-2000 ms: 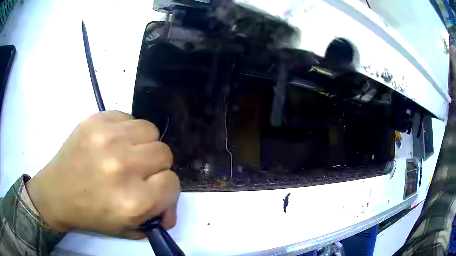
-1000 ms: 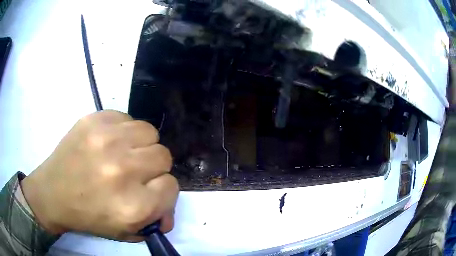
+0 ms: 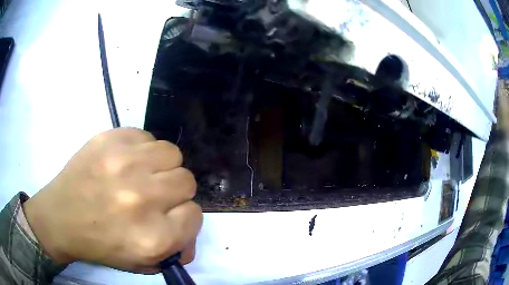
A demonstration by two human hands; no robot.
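My left hand [image 3: 120,197] is shut on a long screwdriver at the lower left, resting by the left corner of the oil pan. The screwdriver's thin dark shaft [image 3: 107,75] points up and away over the white table, and its black handle shows below the fist. The oil pan [image 3: 268,161] is a large black opening in the table. The sewing machine head [image 3: 357,28] is tilted back above it, with dark underside parts along its lower edge. My right hand is out of view; only a checked sleeve [image 3: 480,206] shows at the right.
The white table [image 3: 268,239] surrounds the pan, with a dark mark near its front. A black object [image 3: 5,58] lies at the far left edge. A small tray [image 3: 447,201] is set in the table at right. Something blue [image 3: 388,273] is below the front edge.
The view has shifted slightly. The right sleeve reaches further into the picture at the right. My left hand still holds the screwdriver in nearly the same place.
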